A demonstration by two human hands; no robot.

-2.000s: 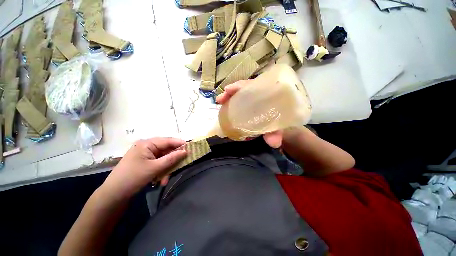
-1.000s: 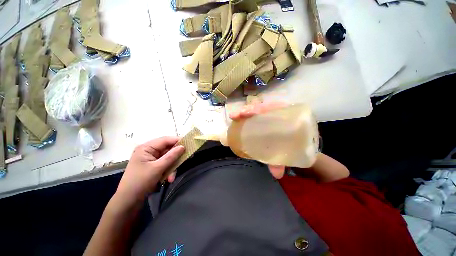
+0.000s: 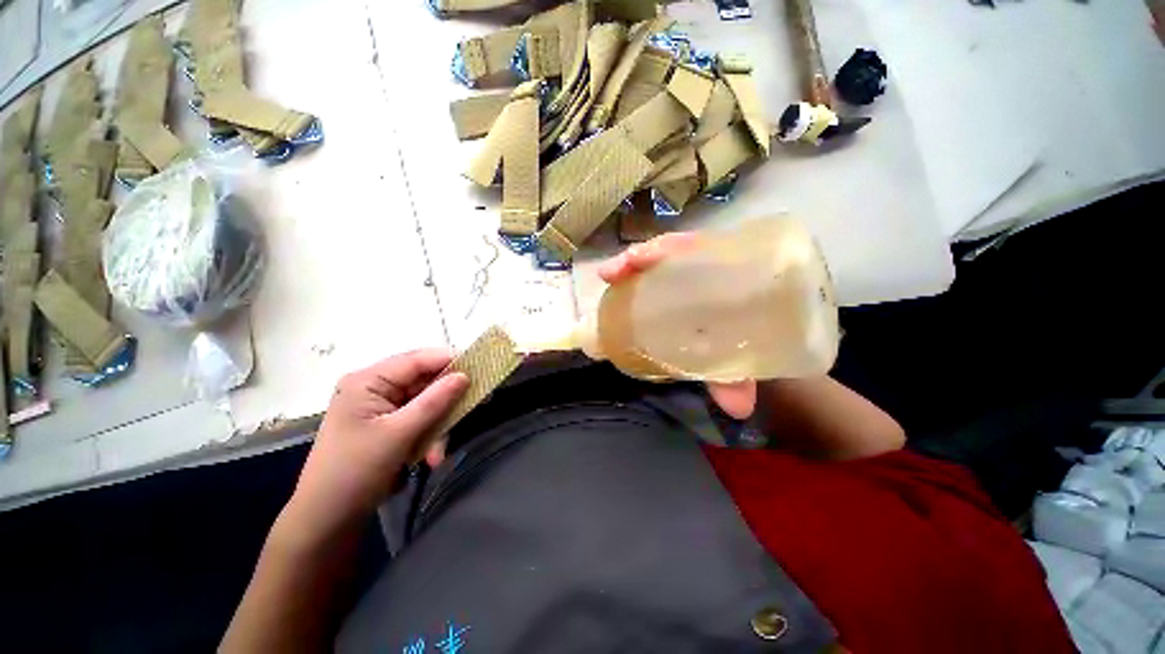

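Note:
My left hand (image 3: 394, 415) pinches a khaki strap tab (image 3: 489, 368) between thumb and fingers, its free end pointing up and right. My right hand (image 3: 731, 394) is wrapped around a translucent glue bottle (image 3: 715, 307), mostly hidden behind it. The bottle lies nearly level with its nozzle (image 3: 552, 342) pointing left, the tip at or just beside the tab's right edge; I cannot tell if they touch. Amber glue shows inside the bottle. A loose pile of khaki tabs (image 3: 601, 173) with blue-and-white ends lies beyond my hands.
Overlapping rows of khaki tabs (image 3: 83, 192) lie at left, beside a bagged roll (image 3: 182, 243). A hammer (image 3: 818, 124) and a black lump (image 3: 861, 77) lie right of the pile on a whitish board (image 3: 882, 236). Pale bundles (image 3: 1099, 511) are stacked below at right.
The bottle first swung lower and level, then moved slightly right and up, with its nozzle drawn back from over the tab. The tab in my left hand has turned to point more upward.

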